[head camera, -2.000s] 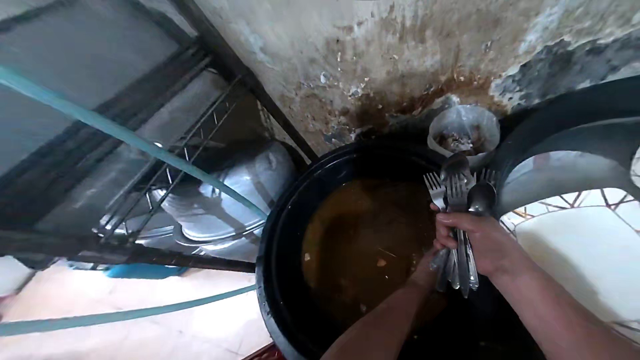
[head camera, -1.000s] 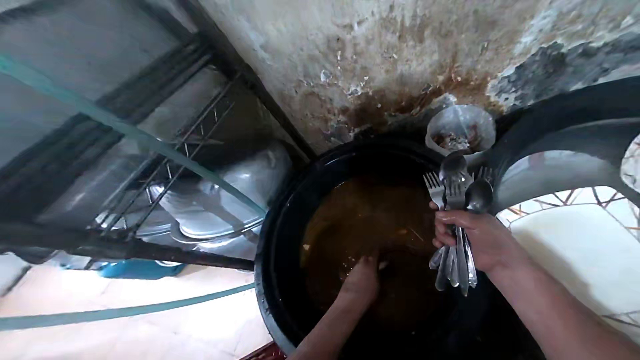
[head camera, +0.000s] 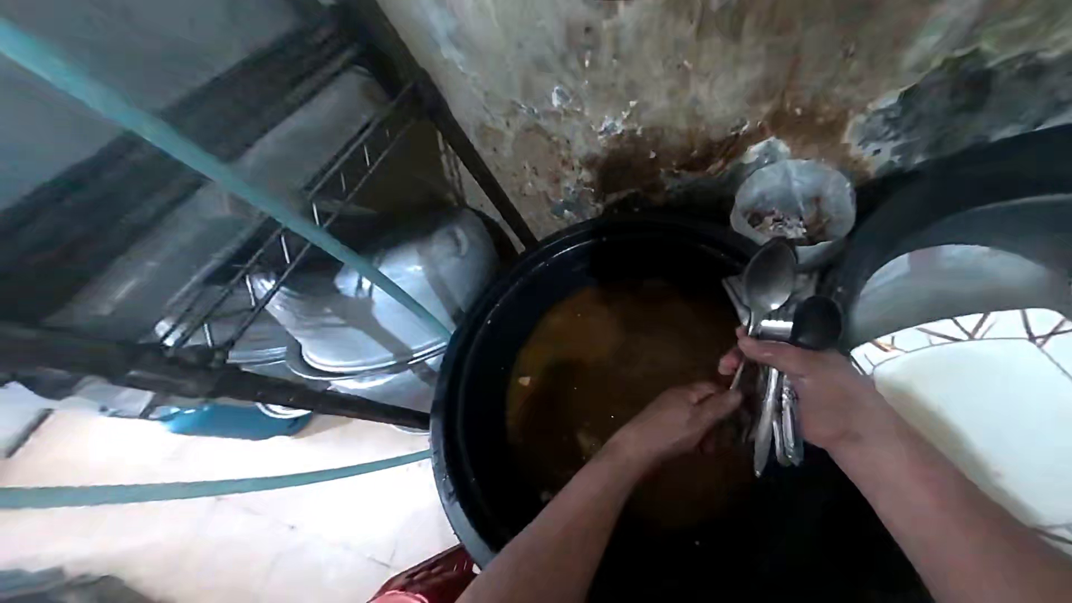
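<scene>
My right hand (head camera: 816,389) grips a bunch of metal cutlery above the right side of a large black tub (head camera: 465,402). A metal spoon (head camera: 770,272) stands out at the top of the bunch, with a dark spoon bowl (head camera: 816,322) beside it; the handles hang below the hand. Brown, murky water (head camera: 586,360) with floating bits fills the tub. Close against the bunch, my left hand (head camera: 687,414) has its fingers near the spoon's handle; whether they hold anything cannot be made out.
Behind the tub, a translucent plastic container (head camera: 794,201) with food scraps stands by the stained wall (head camera: 653,75). Another dark tub (head camera: 938,184) is at right, near a white surface (head camera: 971,410). At left are a metal rack (head camera: 310,226), aluminium pots (head camera: 402,293) and a green hose (head camera: 209,163).
My left hand was by the cutlery, then down in the brown water, and is now back beside the bunch. The spoon at the top now stands higher. My right hand keeps its grip.
</scene>
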